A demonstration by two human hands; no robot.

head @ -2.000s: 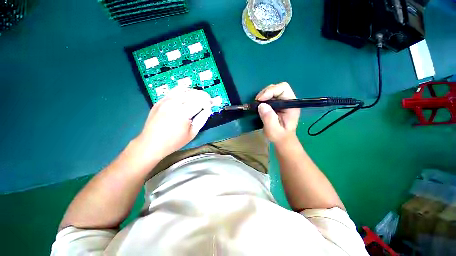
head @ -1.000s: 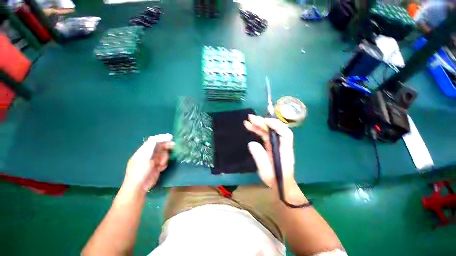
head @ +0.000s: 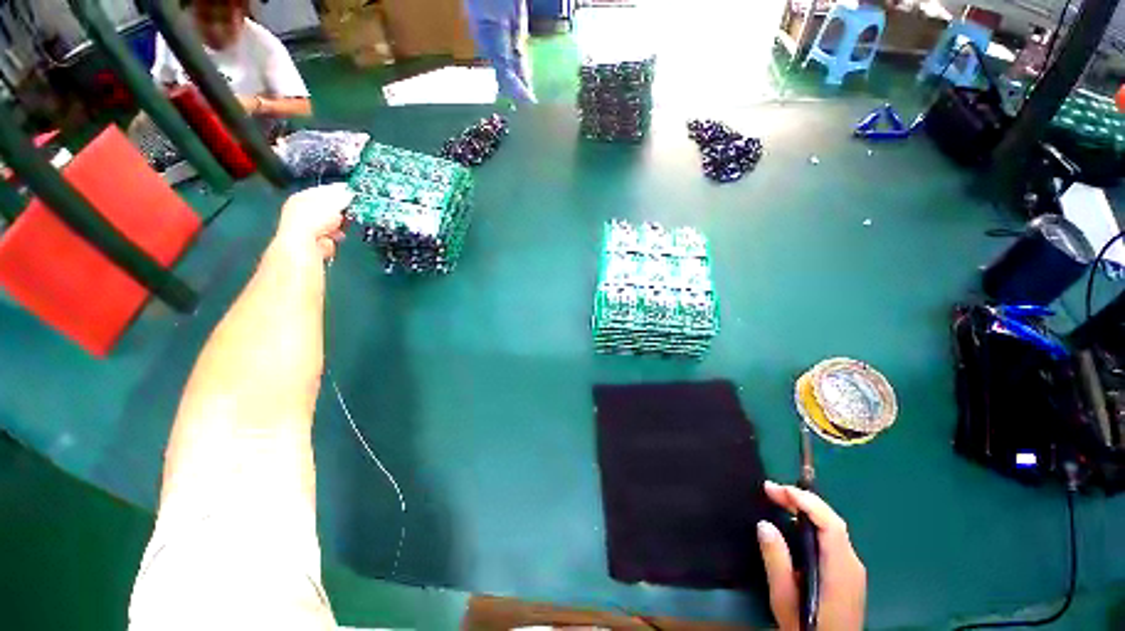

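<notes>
My left hand [head: 316,222] reaches to the left edge of the left stack of green panels [head: 413,191]. Its fingers touch the top panel's edge; whether they grip it is unclear. A thin solder wire [head: 366,446] trails down from this hand over the bench. My right hand [head: 833,569], cut by the bottom edge, is closed on the black soldering iron [head: 808,542], tip pointing up towards the round tin [head: 849,401]. The black mat [head: 679,481] lies bare, left of the iron. A second panel stack [head: 655,290] sits beyond the mat.
The soldering station [head: 1030,407] with its cord is at right. Dark component heaps [head: 725,150] and a dark stack [head: 616,99] lie at the back. Green metal bars [head: 105,222] and a red box [head: 96,240] are at left. A person [head: 234,62] sits at upper left.
The panel from the mat, held up by my left hand one second ago, is off the mat; my left hand has moved forward-left to the left stack. The iron stays in my right hand. The view has shifted.
</notes>
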